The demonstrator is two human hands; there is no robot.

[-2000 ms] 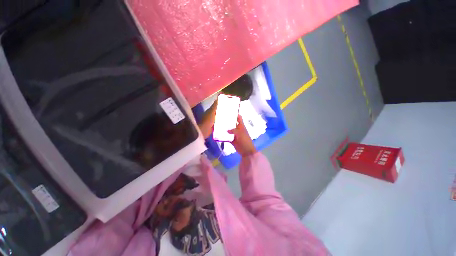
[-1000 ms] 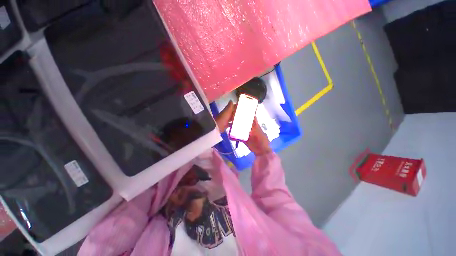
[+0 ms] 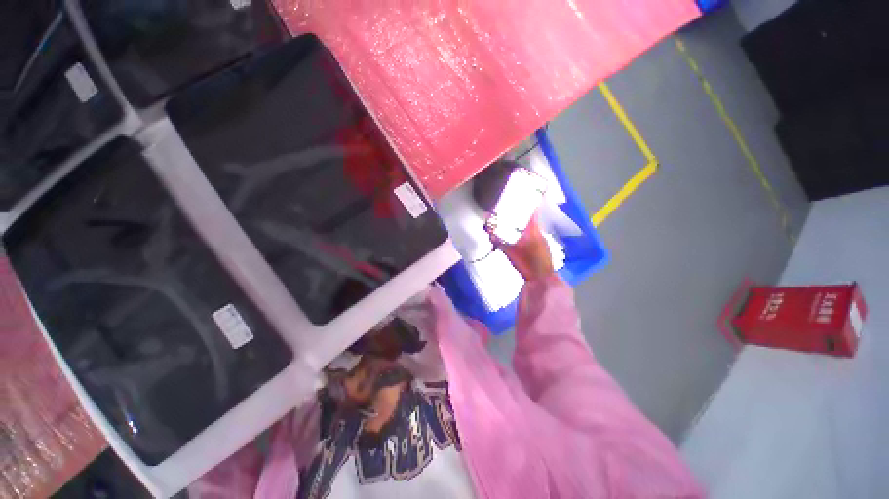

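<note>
My right hand (image 3: 531, 255) holds a small phone-like device (image 3: 519, 205) with a bright white screen, tilted over the blue bin (image 3: 591, 263). White papers (image 3: 499, 283) and a dark round item (image 3: 492, 183) lie in the bin. My left hand is not visible; the tray may hide it. Several dark glossy tablets (image 3: 292, 185) with white barcode labels (image 3: 410, 200) lie in a pale tray (image 3: 219, 234) at the left. The tray's near right corner reaches close to the bin.
Shiny red-pink film (image 3: 468, 78) covers the bench beyond the tray. A red box (image 3: 801, 318) stands on a pale surface (image 3: 780, 419) at the right. Grey floor (image 3: 634, 283) has yellow lines. Black objects (image 3: 829, 107) are at the upper right.
My left hand has left the phone and gone out of sight. My right hand still holds the phone, now more tilted and further right. The view has shifted, showing more of the tray.
</note>
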